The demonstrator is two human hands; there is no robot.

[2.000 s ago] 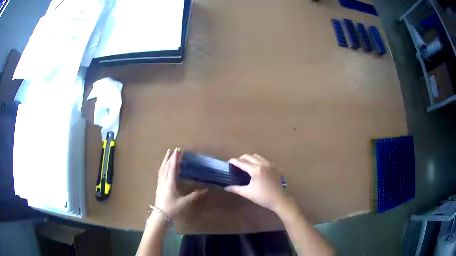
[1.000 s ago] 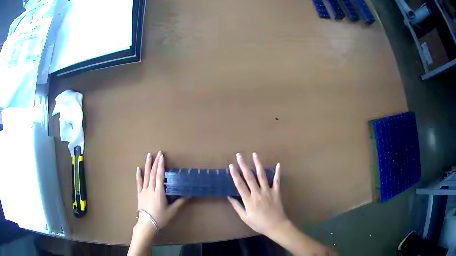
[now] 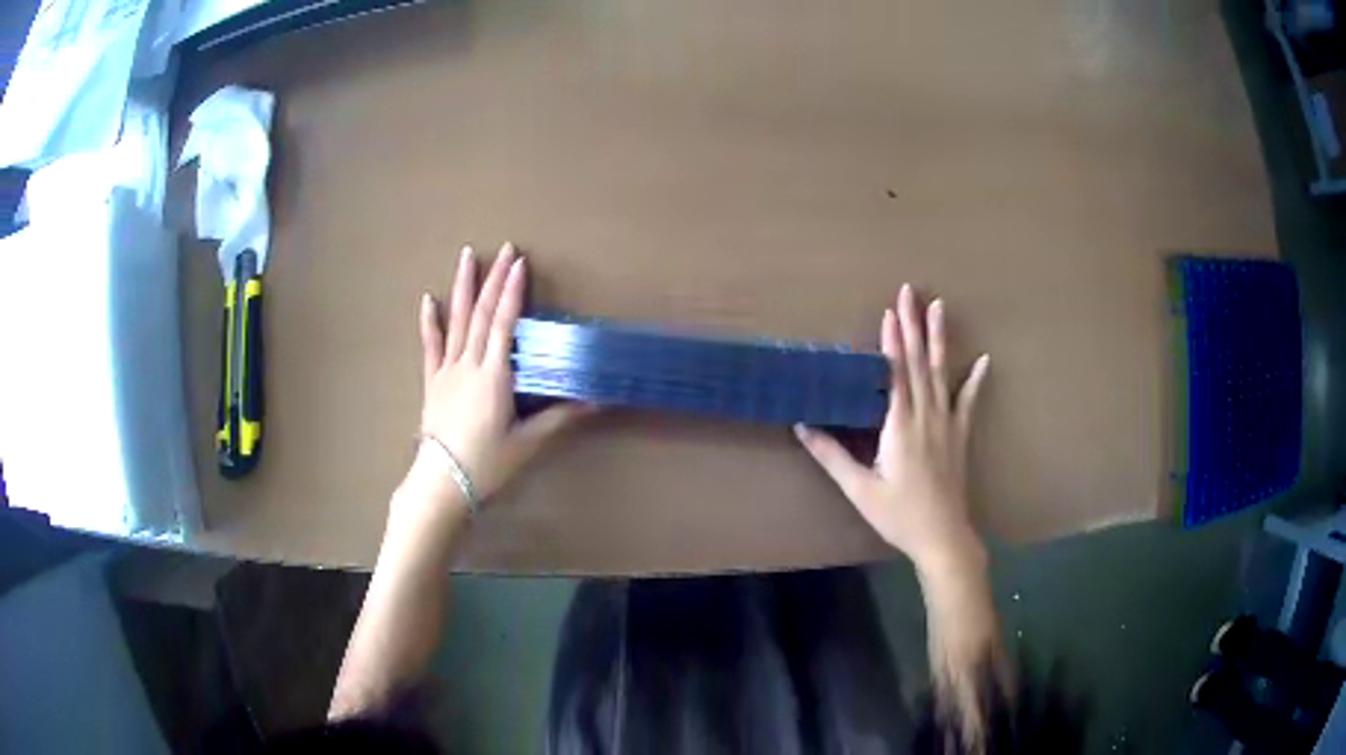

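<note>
A long dark blue strip stack (image 3: 694, 372) lies on the brown tabletop in front of me, its layered grey-blue side facing up and its right end slightly lower in view. My left hand (image 3: 480, 369) is flat against its left end, thumb along the near edge. My right hand (image 3: 918, 428) presses its right end, fingers beyond the end and thumb at the near edge. The hands hold the stack between them. Both hands are bare.
A yellow and black utility knife (image 3: 239, 369) lies at left with white tissue (image 3: 230, 165) at its far end. White sheets (image 3: 89, 369) line the left edge. A blue gridded panel block (image 3: 1240, 391) sits at the right table edge. Shelving stands beyond it.
The stack, first gripped and blurred between close hands, now lies lengthwise. My right hand has moved from on top of it to its right end. The camera view has shifted; the short stacks are out of view.
</note>
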